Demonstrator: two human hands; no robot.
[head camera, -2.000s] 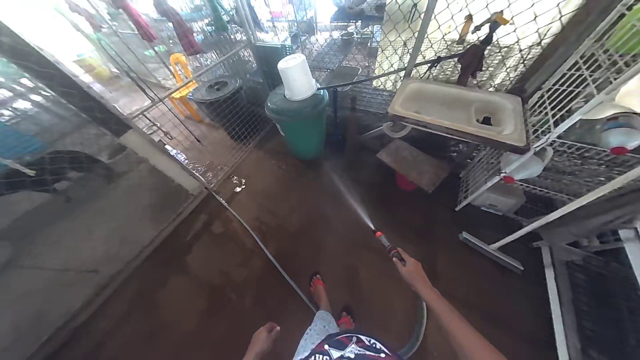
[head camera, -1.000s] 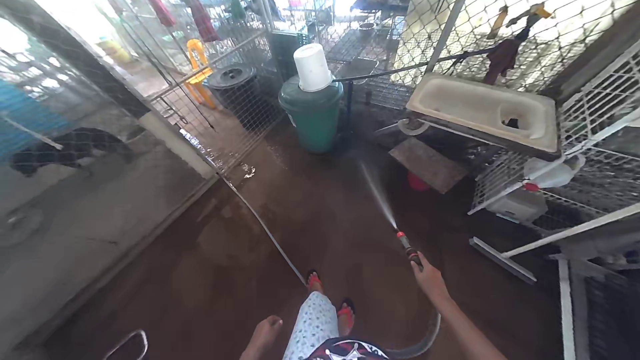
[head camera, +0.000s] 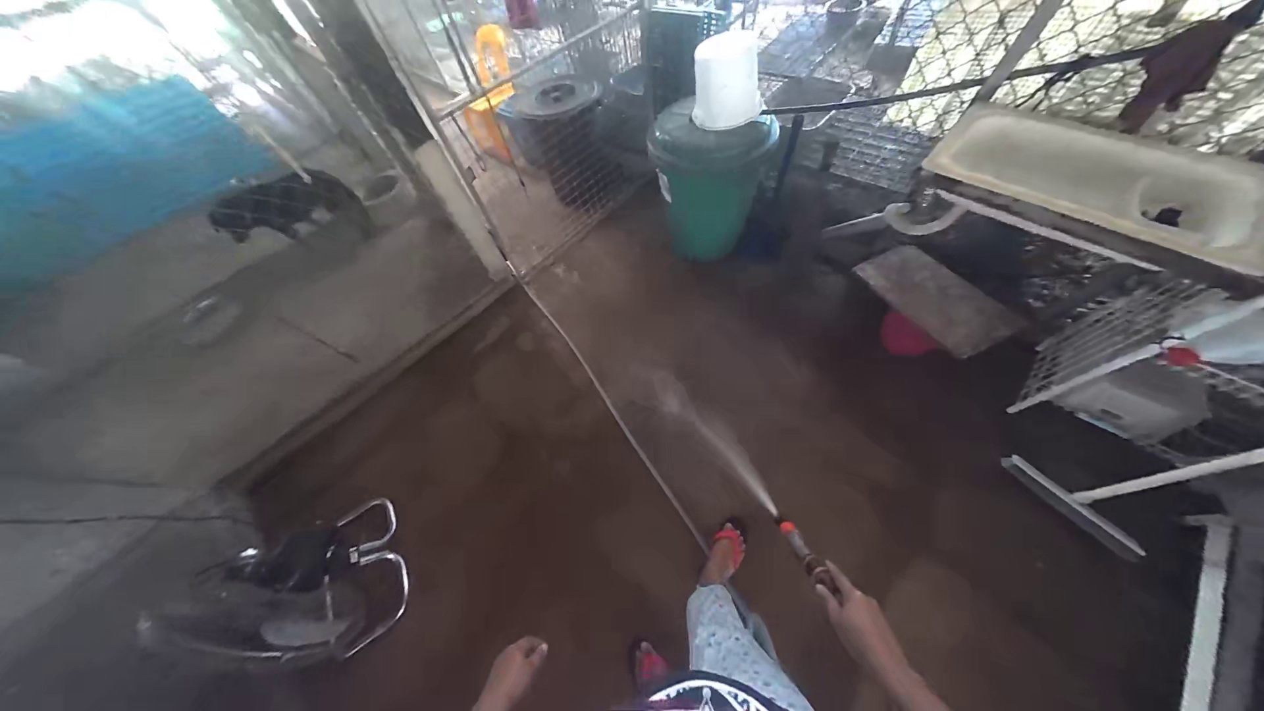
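My right hand (head camera: 847, 604) grips a hose spray nozzle (head camera: 802, 549) with an orange tip, low and right of the middle. A jet of water (head camera: 726, 449) leaves it toward the wet brown floor (head camera: 513, 425), up and to the left. Near the bottom edge my left hand (head camera: 515, 668) hangs with its fingers curled and nothing seen in it. A thin hose (head camera: 612, 403) runs over the floor from the mesh gate to my red sandal (head camera: 729, 545). Beyond the spray, a green lidded bin (head camera: 707, 188) carries an upturned white bucket (head camera: 726, 79).
A chrome-framed chair (head camera: 400, 583) stands at lower left. On the right are a stained sink (head camera: 1096, 183), a tilted board (head camera: 938, 296), a wire rack (head camera: 1096, 346) and a floor squeegee (head camera: 1074, 506). Behind the left mesh is a black dog (head camera: 291, 205).
The water jet lands farther left on the floor, away from the bin. My feet have stepped. The view has swung left, bringing in the chrome-framed chair.
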